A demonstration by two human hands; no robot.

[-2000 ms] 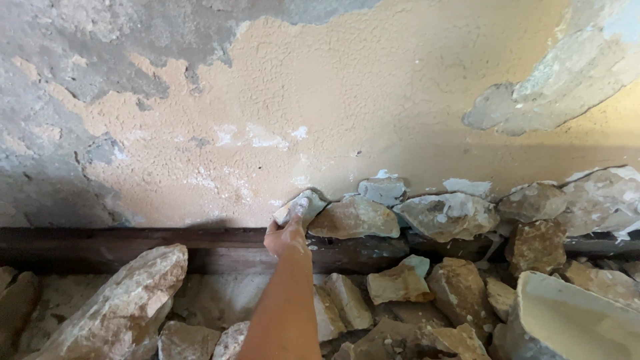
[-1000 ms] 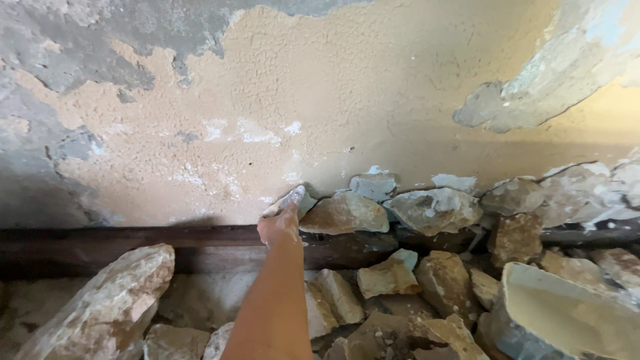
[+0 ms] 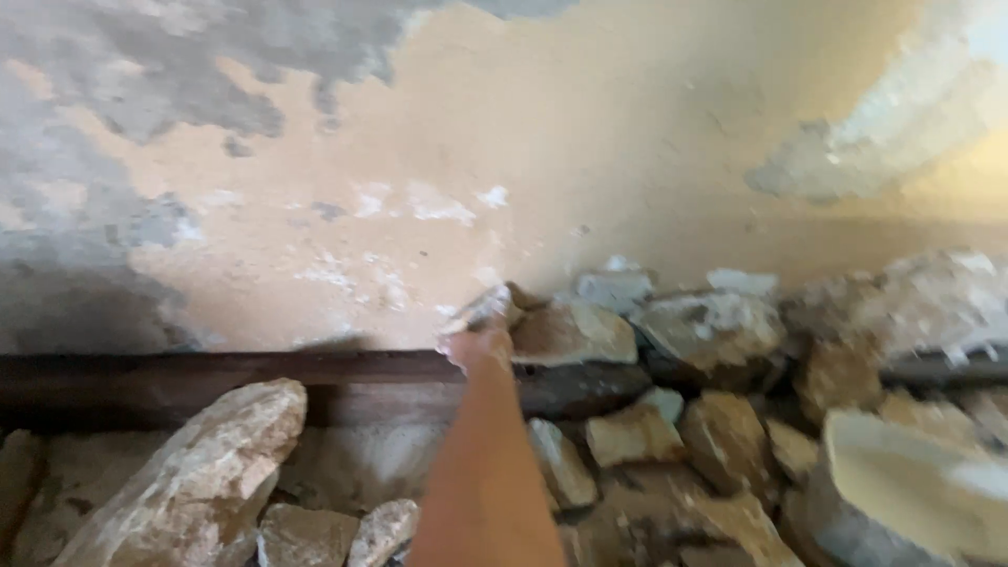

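My right hand (image 3: 476, 342) reaches up from the bottom centre, its fingers on a small pale stone (image 3: 472, 311) against the wall. White smears show on the fingers, and blur hides their exact grip. The stone sits tilted above a dark ledge, close to the left side of a brown stone (image 3: 579, 332). More stones continue rightward along the wall, including a larger one (image 3: 709, 324) with white paste on it. My left hand is out of view.
Peeling plaster covers the wall (image 3: 551, 142). A dark beam-like ledge (image 3: 197, 378) runs along its base. A long rock (image 3: 197, 472) leans at lower left, and loose stones (image 3: 634, 433) lie below. A pale open container (image 3: 906, 480) stands at lower right.
My right hand stays at the small stone against the wall. The view has shifted slightly and become more blurred; no other plain change shows.
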